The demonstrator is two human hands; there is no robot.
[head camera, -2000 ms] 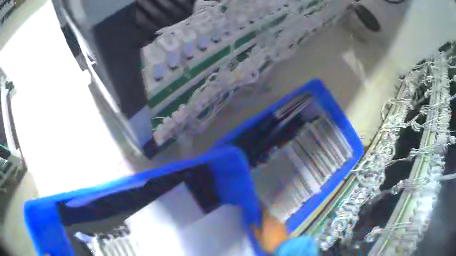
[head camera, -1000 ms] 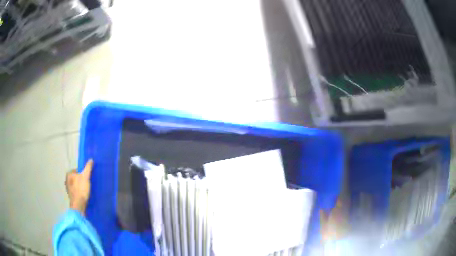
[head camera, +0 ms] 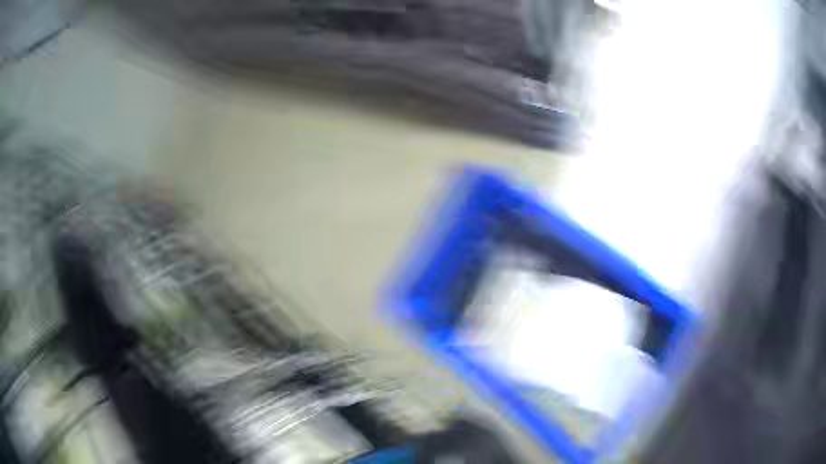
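A blue turnover crate (head camera: 435, 272) stands tilted in the blurred head view, right of centre. Inside it lie pale white sheets (head camera: 561, 335), overexposed, with dark gaps around them at the crate's far side. Whatever is under the sheets is hidden or too blurred to tell. Neither of my hands can be made out. A small patch of blue (head camera: 385, 456) shows at the bottom edge; I cannot tell whether it is a sleeve.
Blurred racks with pale cables (head camera: 226, 362) fill the lower left. A dark rack (head camera: 389, 63) runs along the top. Pale floor (head camera: 317, 190) lies between them. A glaring white area (head camera: 679, 136) is at upper right, with dark shapes along the right edge.
The view has swung round and blurred. The crate, earlier large with a hand at each side, now appears smaller, rotated and further right. My hands and the second crate are no longer seen.
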